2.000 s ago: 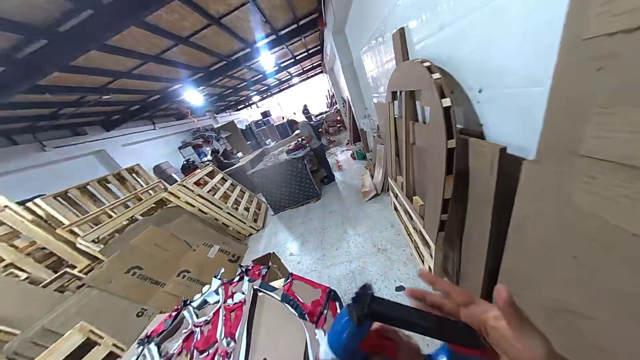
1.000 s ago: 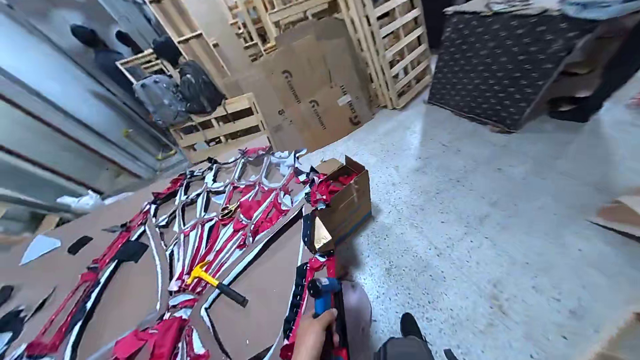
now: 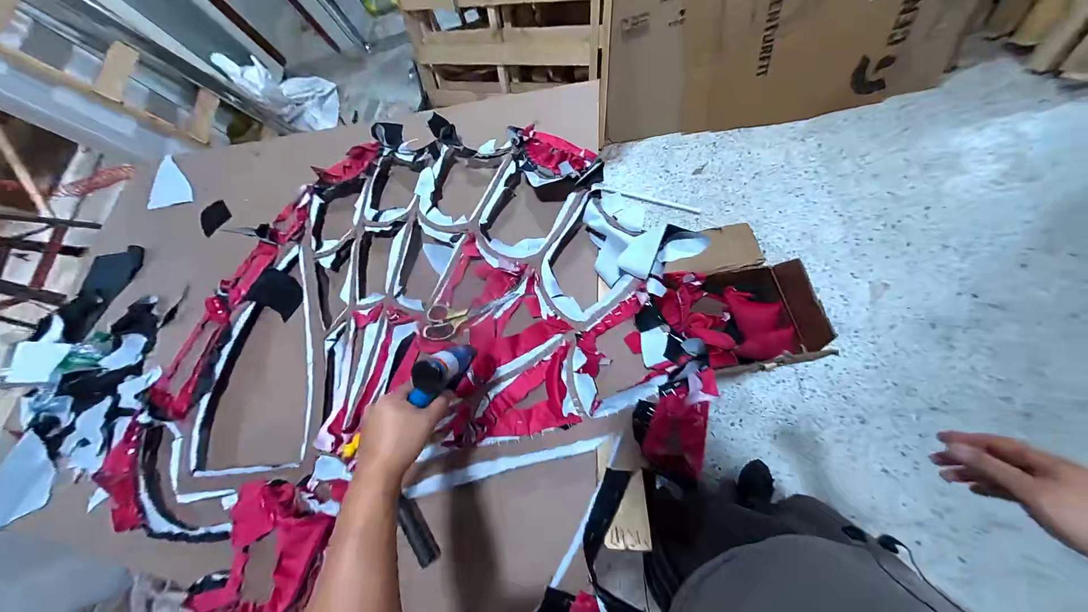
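My left hand is closed around a blue and black tool, whose exact kind I cannot tell, above a board lined with red, black and white fabric strips. Just beyond the tool, scissors lie on the fabric. Under my left forearm shows a hammer's dark handle, with a bit of its yellow head beside the wrist. My right hand is held out over the floor at the right, fingers apart and holding nothing.
An open cardboard box with red fabric stands at the board's right edge. Fabric scraps lie at the left. Beyond the board are a wooden pallet, large cardboard sheets and white plastic. A wooden piece juts out near my legs.
The view has swung down and left onto the board. The blue tool, at the board's right edge one second ago, is now over its middle in my left hand.
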